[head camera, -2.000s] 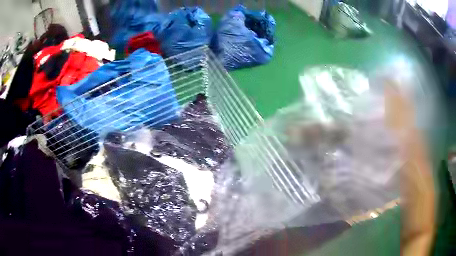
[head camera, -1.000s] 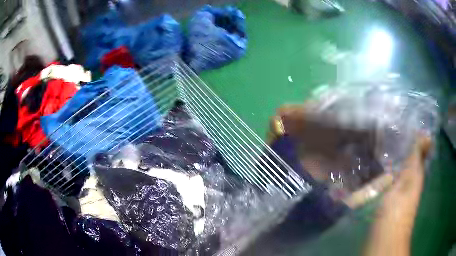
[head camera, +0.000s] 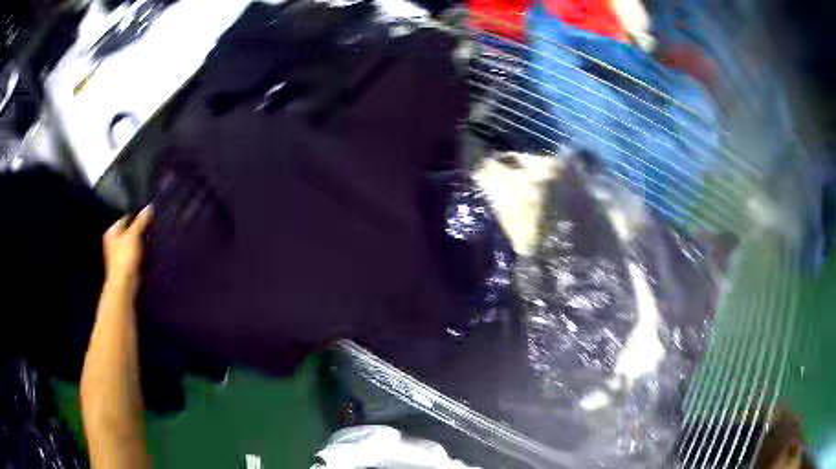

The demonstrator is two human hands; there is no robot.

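Observation:
A large matte dark garment (head camera: 302, 201) spreads over the left and middle of the view. My left hand (head camera: 126, 240) is at its left edge, its fingers curled on the dark cloth; blur hides the exact grip. A brownish, blurred shape that may be my right hand (head camera: 784, 449) is cut off at the lower right; its fingers and anything in it cannot be made out. Shiny bagged garments (head camera: 577, 284) with pale cloth among them lie beside the dark garment, in the wire basket (head camera: 742, 339).
A white surface (head camera: 156, 64) with a hole is at the upper left. Another black garment (head camera: 46, 266) lies at the far left. Blue plastic (head camera: 623, 119) and red cloth (head camera: 587, 14) are behind the basket. A white thing (head camera: 390, 449) is at the bottom, near green floor (head camera: 229, 421).
The view has swung left, so the basket now appears at the right. My left hand has come into clear view at the dark garment. The clear bag and brown item between the hands are out of view.

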